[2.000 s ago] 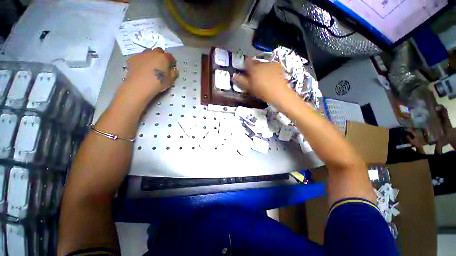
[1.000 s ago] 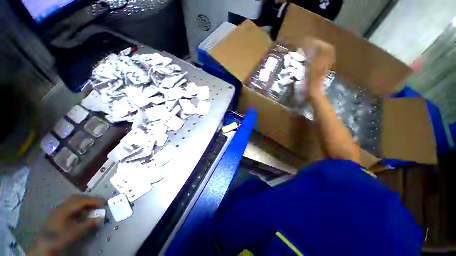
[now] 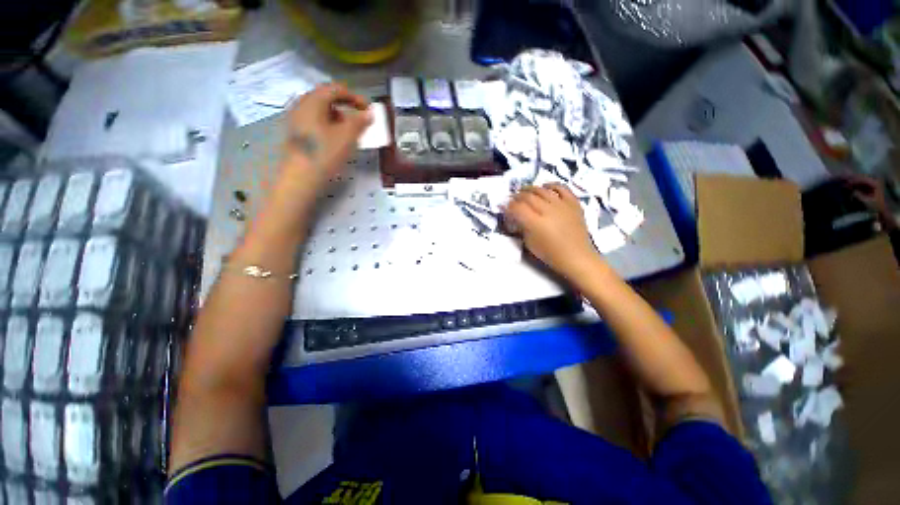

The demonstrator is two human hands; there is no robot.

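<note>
The dark red-brown fixture (image 3: 444,170) lies on the perforated plate (image 3: 336,266). Its back row holds white housings (image 3: 437,94); its three front pockets look grey and empty. My left hand (image 3: 331,123) is left of the fixture, with a white housing (image 3: 374,126) at its fingertips beside the fixture's left edge. My right hand (image 3: 549,223) rests at the front of the pile of white parts (image 3: 562,118), fingers curled down. Whether it grips a part is hidden.
Stacked clear trays of white parts (image 3: 84,286) stand at left. An open carton (image 3: 749,222) with loose white parts is at lower right. A black slotted strip (image 3: 444,324) and blue table edge (image 3: 444,362) run along the front. The yellow-ringed machine head (image 3: 360,49) is above. A person's hand shows far right.
The view has swung back from the carton to the plate. My right hand has left the carton for the pile. My left hand has moved to the fixture's left side with a white housing.
</note>
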